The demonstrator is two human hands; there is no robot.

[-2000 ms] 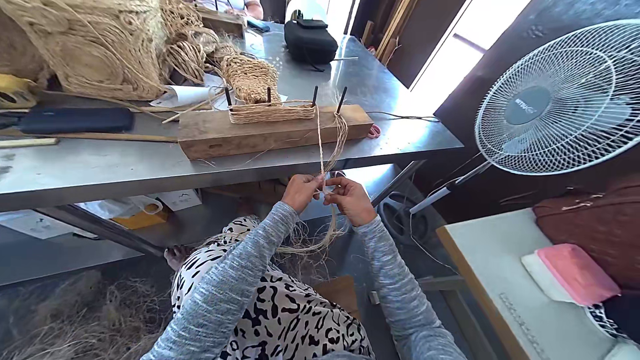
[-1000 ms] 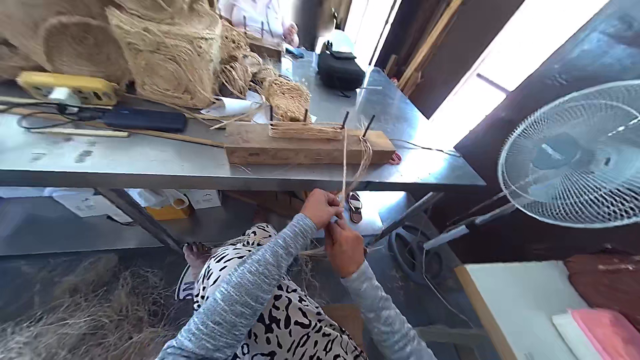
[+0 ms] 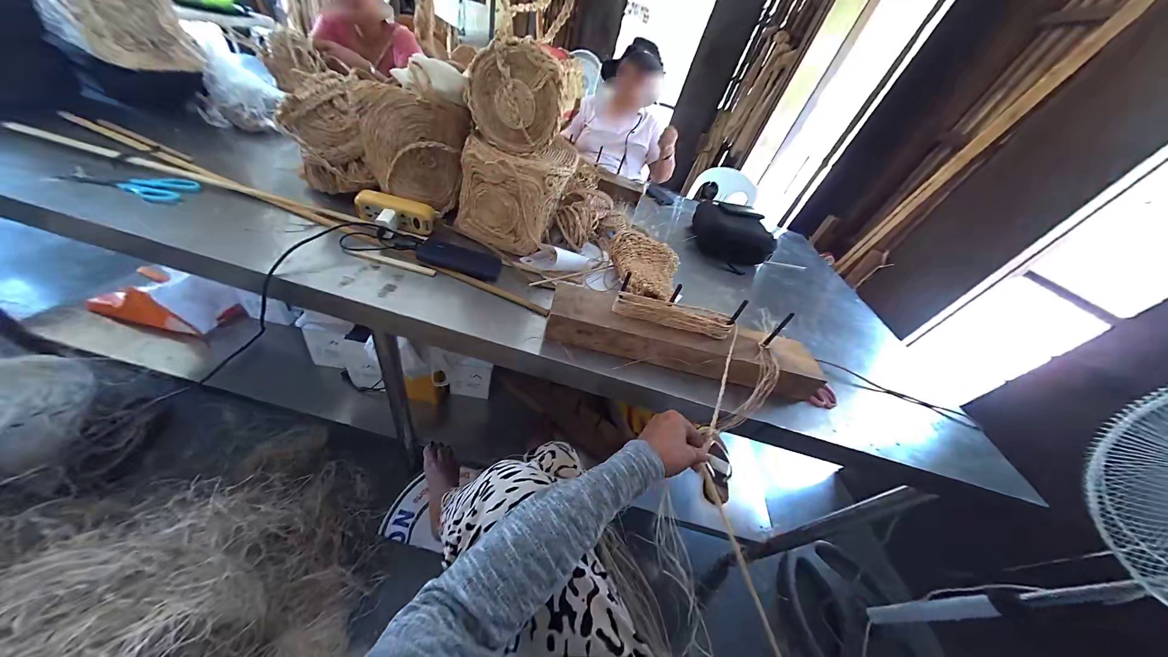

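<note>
Just below the front edge of the metal table, my left hand (image 3: 677, 443) pinches pale plant-fibre strands (image 3: 725, 379) that run up to a wooden block (image 3: 675, 345). Several dark metal pegs stand up from this block, and a bundle of twisted fibre cord (image 3: 673, 317) is wound along them. Loose fibres hang from the peg at the right end. Under my left hand a strand of fibre (image 3: 744, 566) stretches down to the lower edge of the view, with thinner ends dangling beside it. My right hand is out of view.
Woven fibre baskets (image 3: 516, 187), a yellow power strip (image 3: 395, 211), a dark pouch (image 3: 459, 260), blue-handled scissors (image 3: 157, 189) and a black bag (image 3: 732, 232) are on the metal table (image 3: 301, 265). Two people sit beyond it. Loose fibre (image 3: 182, 557) lies low at left, a fan (image 3: 1131, 484) at right.
My right hand, close to the left one in both earlier frames, has gone out of view. My left hand still holds the strands. The view has swung left and up.
</note>
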